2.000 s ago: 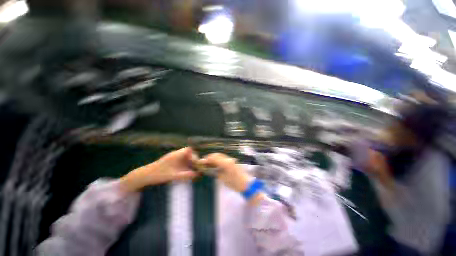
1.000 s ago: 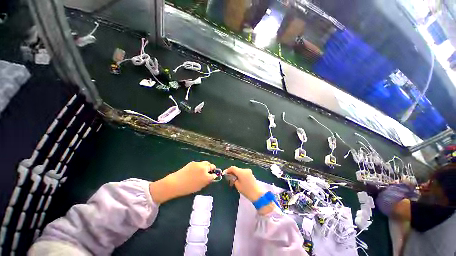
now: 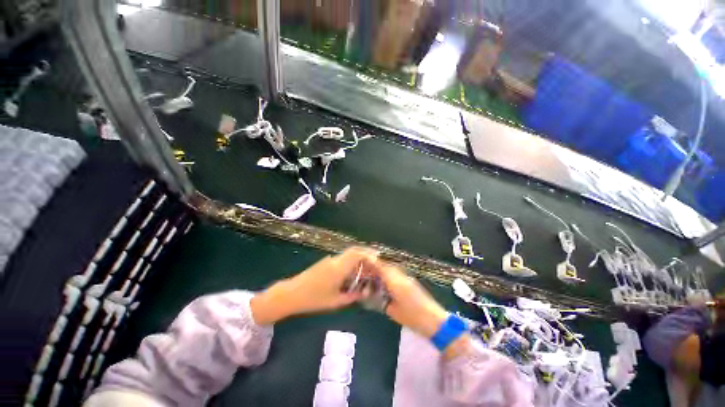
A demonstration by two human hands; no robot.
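Note:
My left hand (image 3: 342, 278) and my right hand (image 3: 389, 290) meet over the bench, fingers closed around a small dark part (image 3: 367, 288), likely a circuit board. It is blurred and mostly hidden by the fingers. A blue band (image 3: 450, 332) is on my right wrist. A row of white housing shells (image 3: 336, 370) lies on the bench below my hands. A pile of white cords and circuit boards (image 3: 529, 342) lies to the right, partly on a white-lilac sheet (image 3: 415, 367).
The conveyor belt (image 3: 389, 187) runs beyond a worn edge strip (image 3: 298, 232), carrying loose corded boards and part-filled units (image 3: 513, 262). Metal posts (image 3: 131, 103) stand at left. Stacked blister trays (image 3: 103, 294) are at far left. Another person's arm (image 3: 682, 358) is at the right edge.
The view has steadied and shifted, so the bench things sit further right and lower. My hands have come closer together around the small part, which is now more covered.

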